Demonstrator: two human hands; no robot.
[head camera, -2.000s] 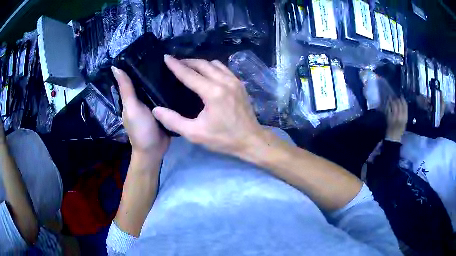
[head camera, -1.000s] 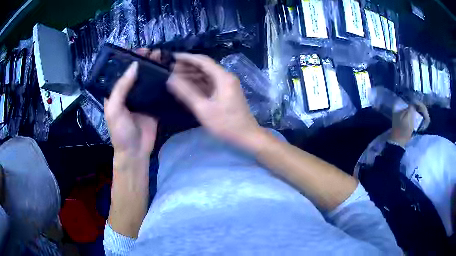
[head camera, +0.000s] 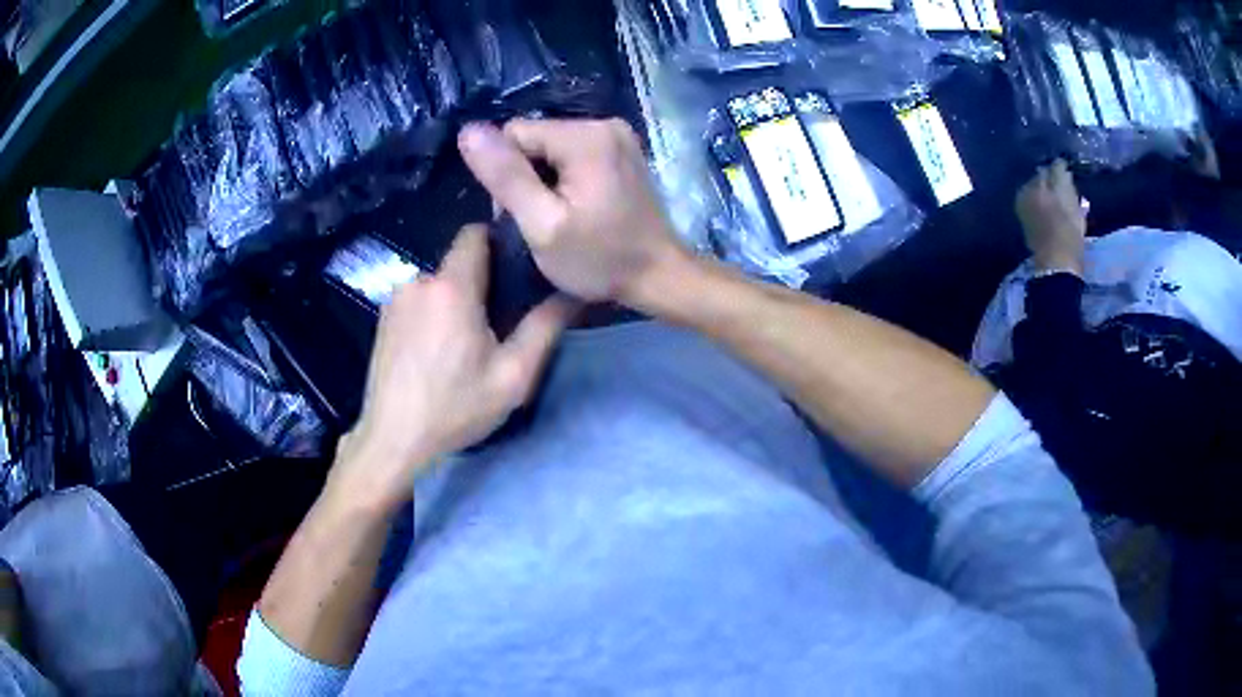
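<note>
My left hand (head camera: 443, 361) and my right hand (head camera: 586, 204) are close together at the centre, above my lap. Between them is a dark, hand-length black case (head camera: 510, 279), seen only in part; its ends are hidden by my fingers. My right hand is curled over its upper end, and my left fingers and thumb are around its lower part. A single slab with a pale, reflective face (head camera: 372, 268) lies on the dark mat just beyond my left hand.
Bagged units (head camera: 273, 150) stand in a row beyond my hands. Open units with white faces (head camera: 790, 177) lie on plastic at the right. A white-grey box (head camera: 93, 266) stands at left beside glossy packets (head camera: 252, 388). Another person's hand (head camera: 1052, 218) is at far right.
The view has shifted, so the surroundings sit lower and further left. My hands have closed in around the black case, which is now mostly covered. The slab with the reflective face has come into view.
</note>
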